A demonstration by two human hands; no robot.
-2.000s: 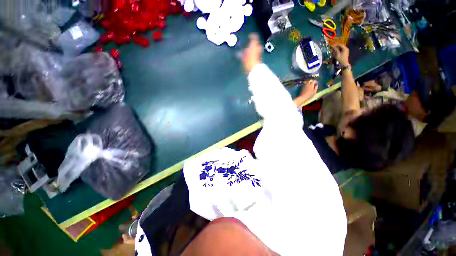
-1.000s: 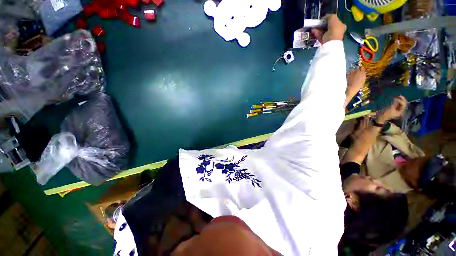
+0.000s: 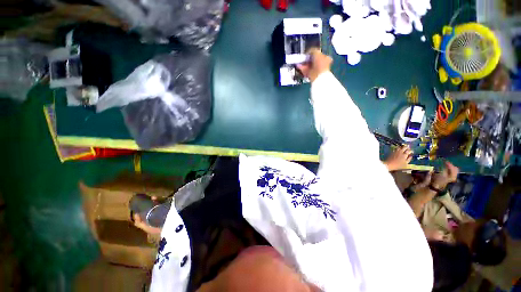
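Observation:
My right hand [image 3: 315, 64], at the end of a white sleeve, grips a silver-white bench fixture [image 3: 303, 41] on a black base by its near part. The fixture is on the green bench [image 3: 245, 108], left of the white rounded parts [image 3: 365, 34]. My left hand [image 3: 147, 226] is low at the left, below the bench edge, partly hidden by my clothing. It holds a grey metal cylinder [image 3: 143, 205].
A tied plastic bag of dark parts [image 3: 171, 108] and a second fixture [image 3: 65, 67] are at the left. At the right are a yellow fan [image 3: 469, 51], a phone on a round stand [image 3: 412, 122], scissors [image 3: 444, 109] and seated people. Cartons [image 3: 114, 239] stand below the bench.
My right hand reached the fixture on the far side of the bench and brought it left, past the white parts. The view has turned, bringing the fan fully into sight. My left hand still holds the cylinder.

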